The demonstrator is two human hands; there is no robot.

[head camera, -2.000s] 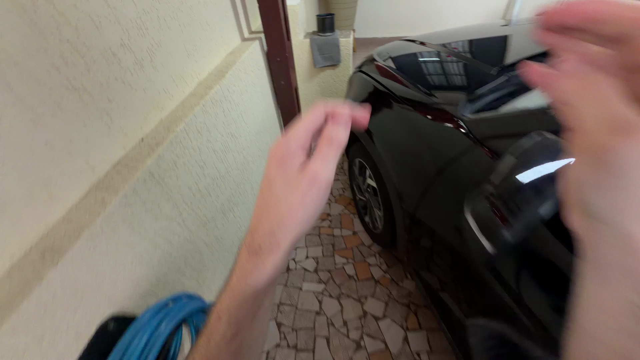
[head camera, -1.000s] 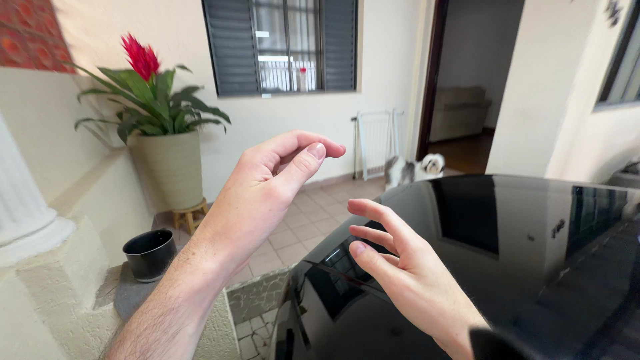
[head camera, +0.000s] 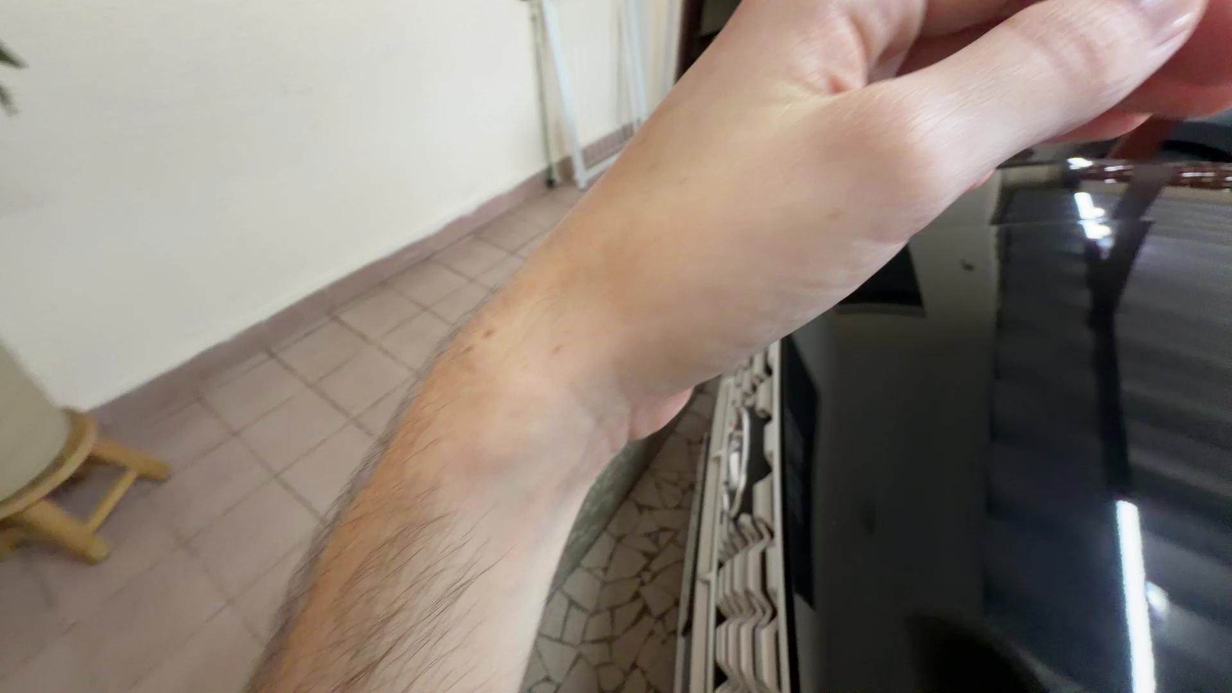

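Note:
My left hand (head camera: 866, 125) fills the upper right of the head view, with its forearm rising from the bottom edge. Its thumb reaches toward the top right corner, while the fingers are partly hidden behind it and cut off by the frame. Whether they hold anything cannot be told. Below and right of the hand lies the glossy black hood of a car (head camera: 905, 481), with reflections across it. The car's light-coloured front grille (head camera: 746, 587) carries a shiny emblem (head camera: 738, 462). I cannot clearly make out my right hand.
A pale wall (head camera: 289, 144) runs along the left above a tiled floor (head camera: 289, 423). A wooden stool (head camera: 72, 510) bears a light plant pot (head camera: 24, 414). A white folding metal frame (head camera: 563, 96) leans near the wall. Irregular stone paving (head camera: 616, 577) lies beside the grille.
The view has swung from the car's side to its front and come closer to the hood. My right hand, plain to see a second ago, no longer shows clearly.

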